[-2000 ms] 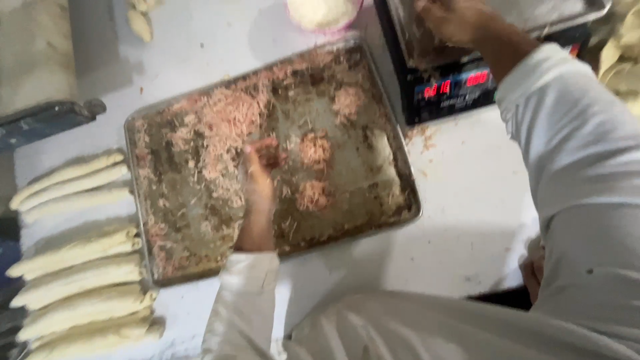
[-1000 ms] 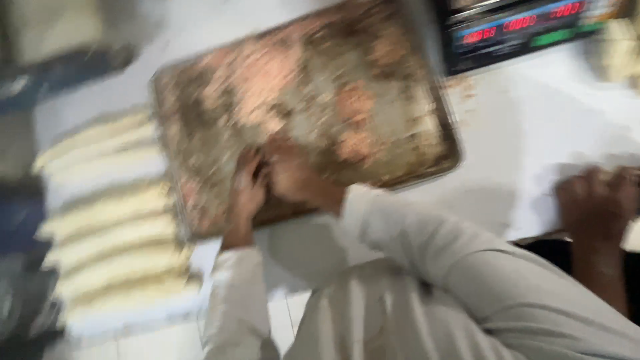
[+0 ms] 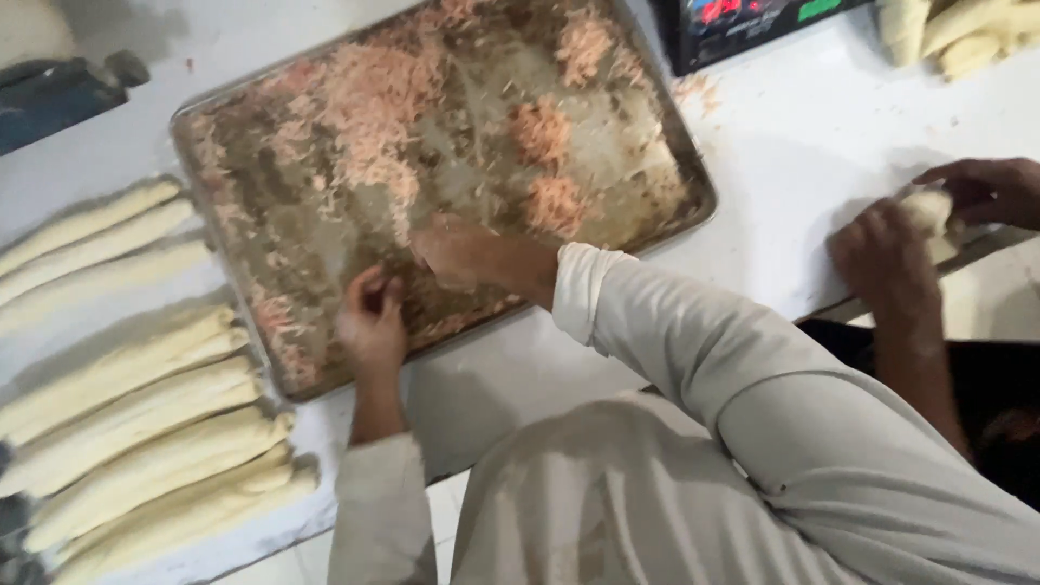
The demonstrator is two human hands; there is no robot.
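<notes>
A worn metal baking tray (image 3: 479,179) lies tilted on the white table, with a large spread of pinkish shredded filling (image 3: 366,106) at its upper left and small heaps of the same shreds (image 3: 543,134) toward the right. Over the tray's lower middle is my right hand (image 3: 455,250), blurred, its fingertips at the tail end of the shreds; whether it holds any cannot be made out. My left hand (image 3: 372,313) hovers at the tray's lower edge with curled fingers, and its contents are not clear. Long pale dough rolls (image 3: 138,422) lie side by side left of the tray.
A digital scale (image 3: 756,24) stands at the upper right, beside more dough pieces (image 3: 967,36). At the right edge of the table, another person's hands (image 3: 890,252) handle a piece of dough (image 3: 929,213). A dark blue object (image 3: 57,101) sits at the upper left.
My right hand has come from the scale to the tray, beside my left hand. The other person's hands now hold dough. The view has shifted.
</notes>
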